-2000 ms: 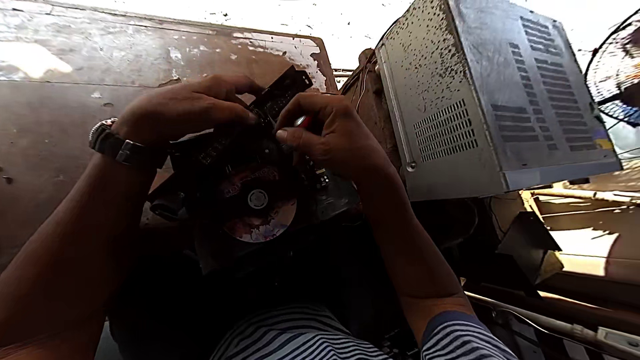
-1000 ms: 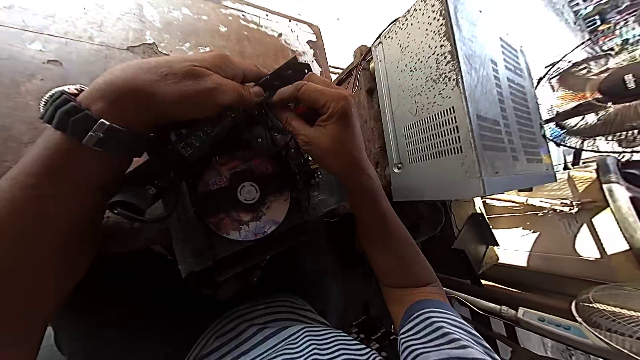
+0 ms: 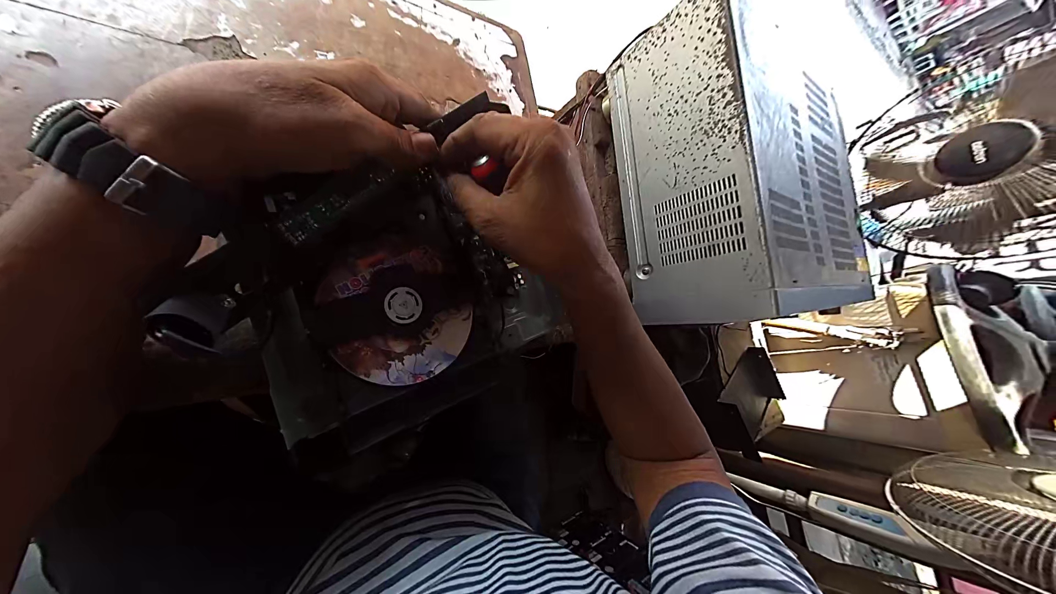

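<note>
An opened disc player unit (image 3: 305,388) with a dark chassis lies before me, a printed optical disc (image 3: 404,355) seated on its round hub. Over its far side, a green circuit board (image 3: 309,216) lies under my left hand (image 3: 305,115), whose fingers pinch a dark strip-like part (image 3: 466,114) at the unit's far edge. My right hand (image 3: 528,186) is curled beside those fingertips around a small tool with a red end (image 3: 481,168); the rest of the tool is hidden. A watch with a dark strap (image 3: 124,177) is on my left wrist.
A worn wooden tabletop (image 3: 82,41) stretches behind the unit. A speckled grey metal case with vents (image 3: 701,165) stands on the right. Beyond it are a fan (image 3: 986,153), a second fan (image 3: 973,511) low down, and a cardboard box (image 3: 874,396). Dark shadow covers the near side.
The view has shifted closer to the unit. Both hands stay at the unit's far edge, the left bent further over the board. The red end remains in the right hand.
</note>
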